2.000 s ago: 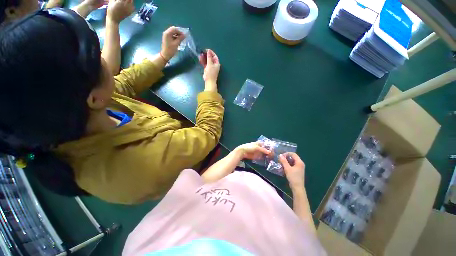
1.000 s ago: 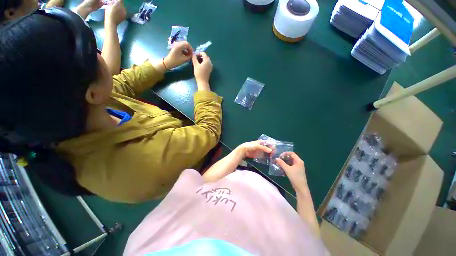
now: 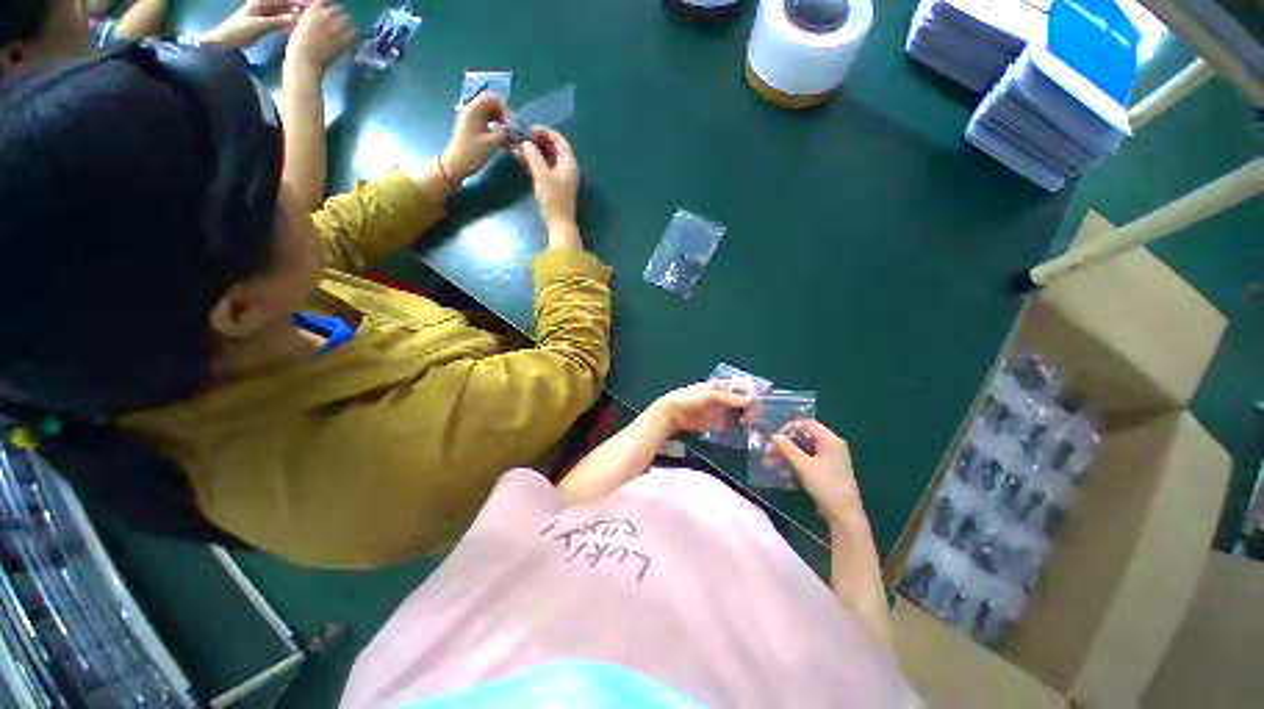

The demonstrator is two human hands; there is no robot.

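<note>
My left hand (image 3: pixel 710 406) and my right hand (image 3: pixel 815 461) are bare and close together at the near edge of the green table (image 3: pixel 859 277). Both hold a clear zip bag (image 3: pixel 785 407) between them, the left at its upper left corner, the right at its lower right. A second clear bag (image 3: pixel 732 377) lies behind and under the fingers of my left hand. What is inside the held bag is partly hidden by my fingers. Another clear bag (image 3: pixel 685 254) with small dark contents lies flat on the table ahead.
An open carton (image 3: pixel 1109 554) at the right holds rows of packed bags (image 3: pixel 1001 488). A neighbour in a mustard jacket (image 3: pixel 458 374) works at the left. White rolls (image 3: pixel 810 53), stacked packs (image 3: pixel 1042 114) and a pale tube frame (image 3: pixel 1164 222) stand farther off.
My hands stay in nearly the same place with the bags; the right fingers have shifted slightly over the held bag. The neighbour's hands have moved together around a bag.
</note>
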